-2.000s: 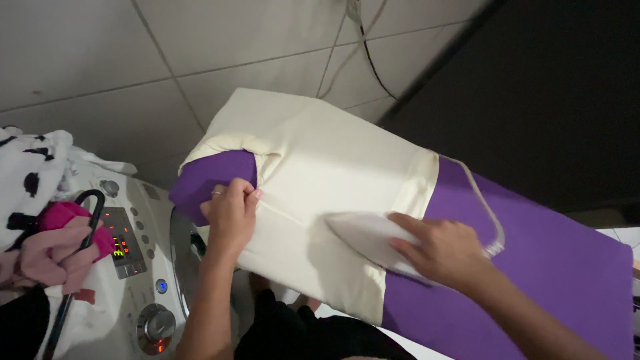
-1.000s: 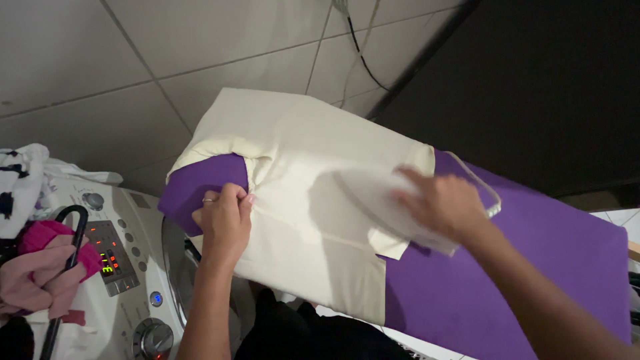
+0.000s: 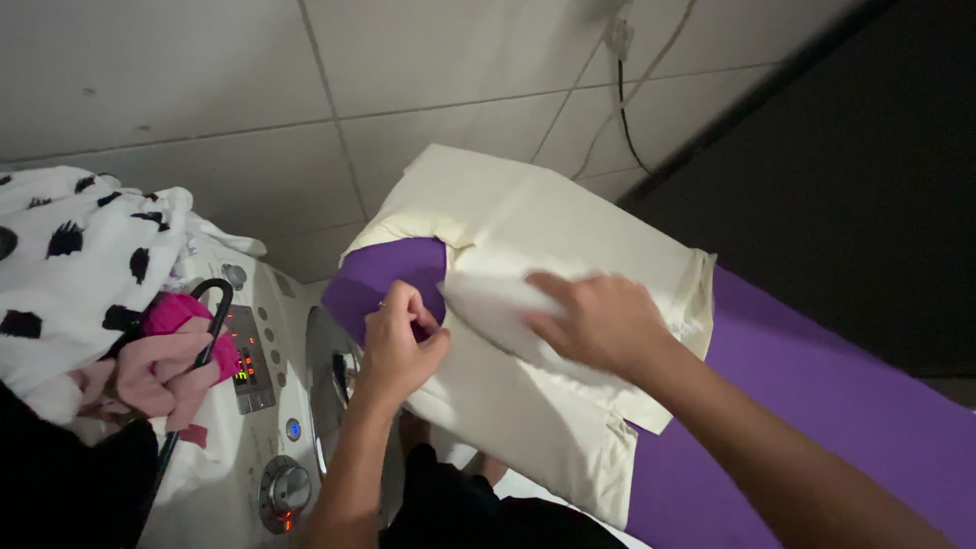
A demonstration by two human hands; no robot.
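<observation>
A cream fabric garment point(image 3: 549, 206) lies over the narrow end of an ironing board with a purple cover point(image 3: 823, 389). My right hand point(image 3: 602, 324) grips a white clothes iron point(image 3: 511, 313), blurred by motion, whose tip points left at the garment's opening edge. The iron's handle is mostly hidden by my fingers. Just left of the tip, my left hand point(image 3: 404, 335) pinches the garment's edge between thumb and fingers, over the bare purple end of the board. The cloth is bunched and folded near the iron's heel.
At the left a white washing machine point(image 3: 267, 457) with a lit panel carries a spotted white cloth point(image 3: 76, 259), pink fabric point(image 3: 164, 366) and a black hooked rod point(image 3: 217, 305). A tiled wall with hanging cables point(image 3: 624, 114) stands behind the board; a dark panel point(image 3: 839, 198) rises at right.
The iron in my right hand has moved left along the garment, toward my left hand. The garment's lower right part has become more bunched. My left hand keeps its pinch at the edge.
</observation>
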